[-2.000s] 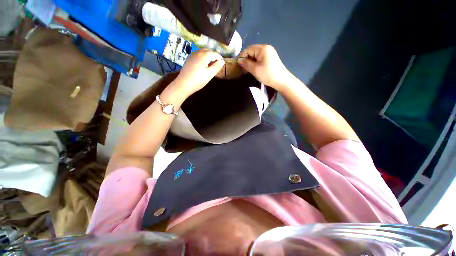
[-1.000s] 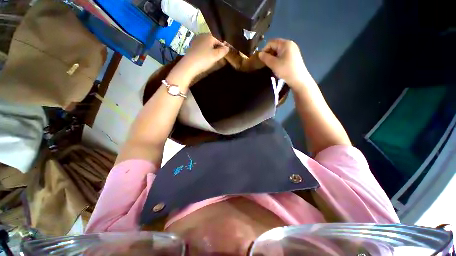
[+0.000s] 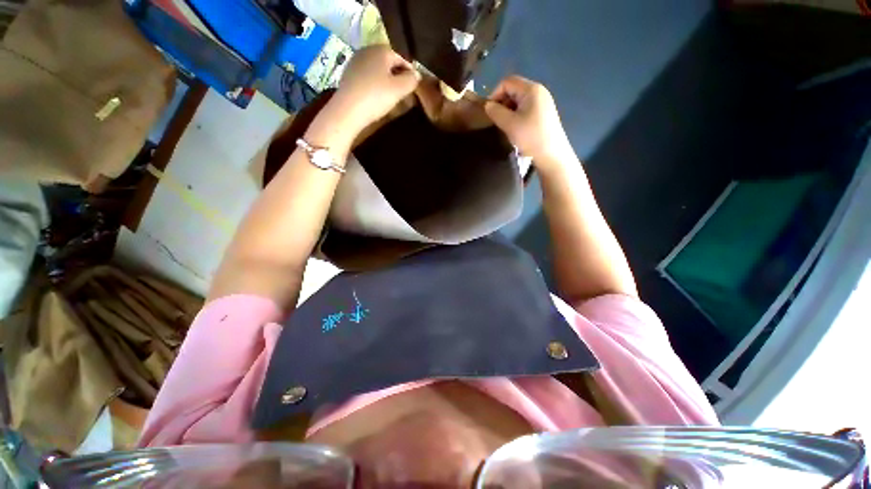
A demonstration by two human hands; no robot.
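Observation:
A brown bag body (image 3: 286, 143) lies open towards me above my lap, its inside very dark. A pale grey lining (image 3: 382, 212) stands along its near edge. My left hand (image 3: 377, 84) pinches the far top edge of the bag at its left part. My right hand (image 3: 523, 113) pinches the same edge further right. The brown edge sags between the two hands. The dark block-like machine head (image 3: 437, 36) hangs just over this stretch of edge and partly hides it; whether it touches the edge I cannot tell.
A white worktable (image 3: 215, 172) with a yellow line is at the left. A flat brown bag (image 3: 81, 91) with a pale-gold fitting lies beyond it. Creased brown pieces (image 3: 143, 329) are heaped below. A blue machine (image 3: 196, 48) stands at the upper left. A green panel (image 3: 740, 253) is at the right.
Both hands and the bag edge have come under the dark machine head, which hung further up and left at first. Both hands keep their pinch. The view has shifted somewhat.

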